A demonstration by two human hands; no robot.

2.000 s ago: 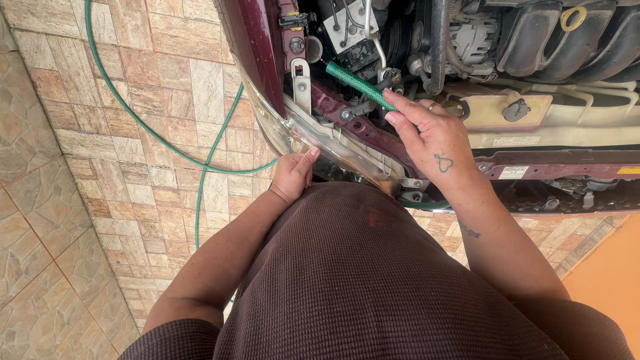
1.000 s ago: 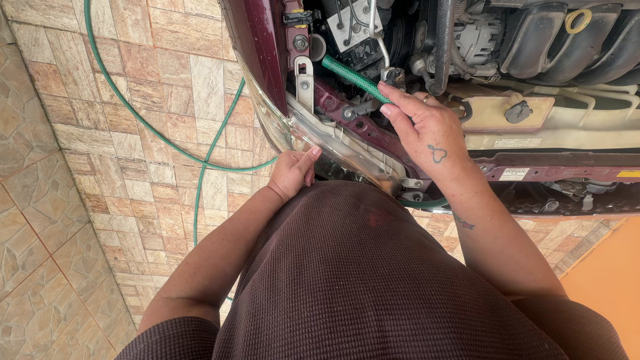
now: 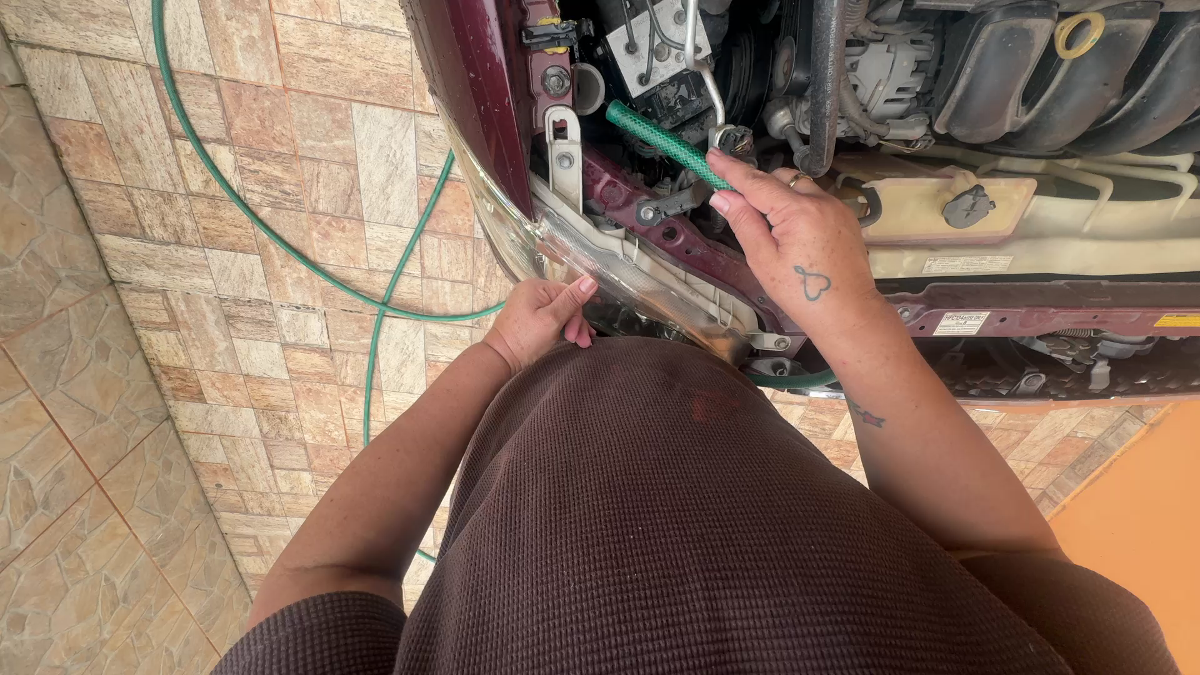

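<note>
My right hand [image 3: 802, 248] grips a green braided garden hose [image 3: 666, 142] near its end, over a car's engine bay. The hose end points up and left, beside a round pipe opening [image 3: 589, 89] and a metal block with thin lines [image 3: 661, 47]. Beneath my right hand lies the maroon front crossmember [image 3: 1050, 309]. My left hand [image 3: 544, 319] rests at the edge of the clear headlight [image 3: 637, 272], thumb extended and fingers curled; whether it grips the edge cannot be told. No water shows at the hose end.
More green hose [image 3: 220, 192] loops over the patterned floor tiles [image 3: 328, 169] at left. A cream coolant reservoir with a dark cap [image 3: 968, 206] and the black intake manifold [image 3: 998, 70] are at the upper right. The maroon fender [image 3: 483, 84] borders the bay. An orange surface [image 3: 1139, 525] is at lower right.
</note>
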